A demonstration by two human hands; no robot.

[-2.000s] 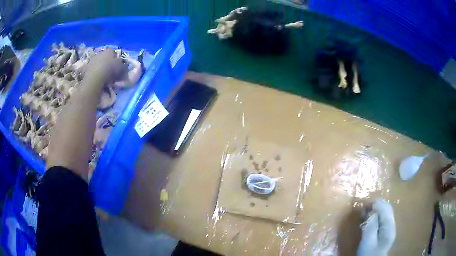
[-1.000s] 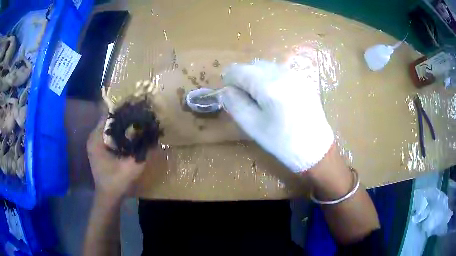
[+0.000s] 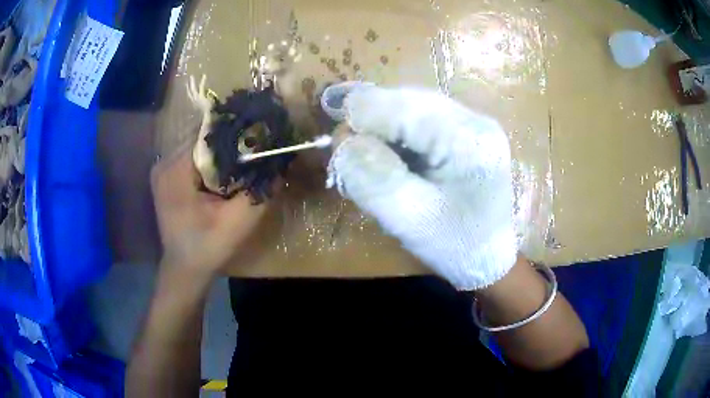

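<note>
My bare left hand (image 3: 206,218) holds a figure body (image 3: 251,138) upright at the left of the bench. Black frayed cloth rings its round opening, which faces up, and a cream limb with thin fingers sticks up at its left. My right hand (image 3: 424,171), in a white knitted glove, holds a thin cotton swab (image 3: 288,150) at one end. The swab's far tip is at the lower edge of the opening. The white oval glue cup (image 3: 335,96) is just behind the gloved fingertips, partly hidden.
A blue crate (image 3: 66,155) of cream parts stands at the left, beside a black flat rectangle (image 3: 138,62). Brown specks dot the tan bench (image 3: 595,155). At right are a squeeze bottle (image 3: 632,48), a labelled amber bottle (image 3: 688,82) and open dark-handled pliers (image 3: 687,165).
My left hand first reached into the crate, then brought the figure body over the bench. My right hand took up the swab at the cup, and its tip has moved left to the figure's opening.
</note>
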